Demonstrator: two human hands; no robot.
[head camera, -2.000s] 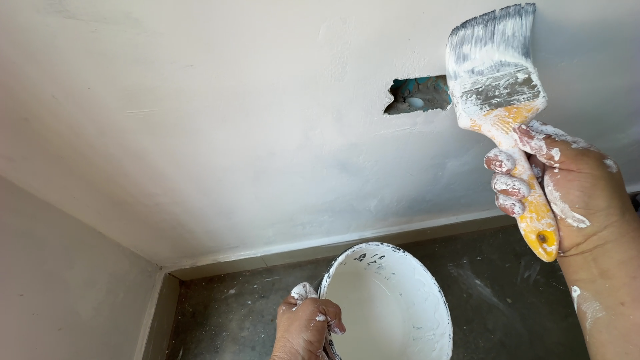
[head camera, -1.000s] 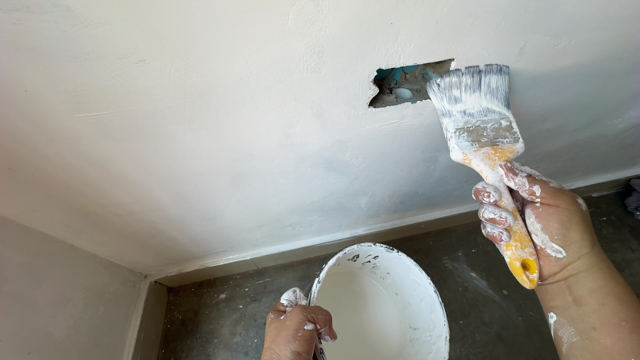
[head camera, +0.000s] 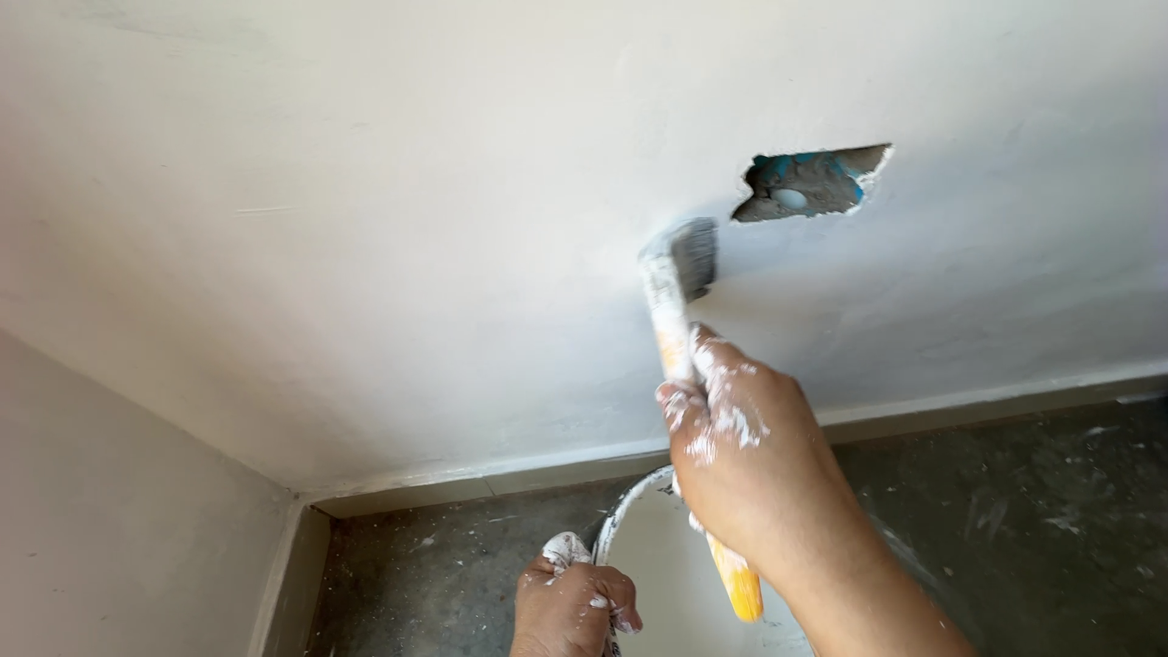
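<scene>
My right hand (head camera: 739, 438), spattered with white paint, grips the yellow handle of a paintbrush (head camera: 671, 292). The brush is turned edge-on, and its blurred, paint-coated bristles lie against the white wall (head camera: 474, 228), just below and left of a ragged rectangular hole (head camera: 808, 187). At the bottom, my left hand (head camera: 577, 598), its thumb coated white, is closed on the left rim of a white bucket (head camera: 630, 511). Pale liquid paint is visible inside the bucket, and my right hand and forearm hide part of it.
A skirting strip (head camera: 411, 495) runs along the foot of the wall to a corner at the left, where a second wall (head camera: 119, 511) meets it. The dark floor (head camera: 1004, 511) bears white paint specks and smears.
My right hand has moved left with the brush, from the hole's right edge to below and left of it. The brush has turned from broad side to edge-on. My left hand stays at the bucket rim.
</scene>
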